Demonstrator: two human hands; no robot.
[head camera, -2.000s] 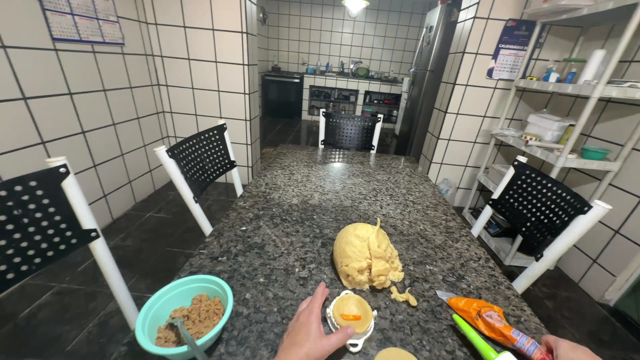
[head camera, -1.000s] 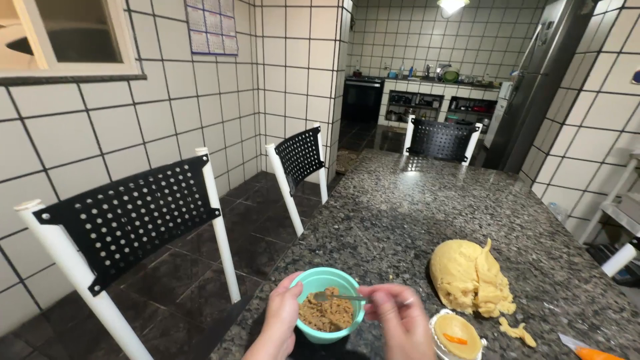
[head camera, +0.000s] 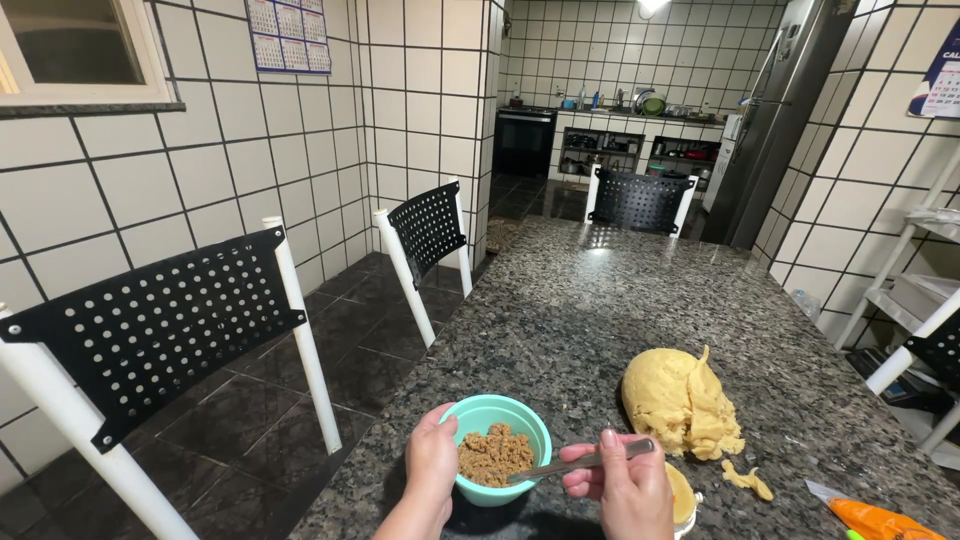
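My left hand (head camera: 431, 469) grips the left rim of a turquoise plastic bowl (head camera: 491, 407) with crumbly brown filling (head camera: 495, 454) in it. My right hand (head camera: 622, 476) holds the handle of a metal spoon (head camera: 574, 463), whose tip rests in the filling. Just right of that hand, partly hidden by it, is a small white mold (head camera: 688, 523) lined with yellow dough (head camera: 679, 495), with a bit of orange inside. Behind it sits a large lump of yellow dough (head camera: 671, 397), and a small dough scrap (head camera: 746, 480) lies beside the lump.
A piping bag of orange filling (head camera: 885, 520) lies at the front right of the granite table (head camera: 555, 300), near a bright green object's tip (head camera: 853, 535). Black-backed chairs (head camera: 165, 322) stand along the left side, another chair (head camera: 641, 201) at the far end. A white shelf unit (head camera: 892, 296) is at right.
My left hand has gone from the mold to the bowl, and my right hand from the piping bag to the spoon. Since a second ago, the spoon handle has swung farther right. The view has turned left.
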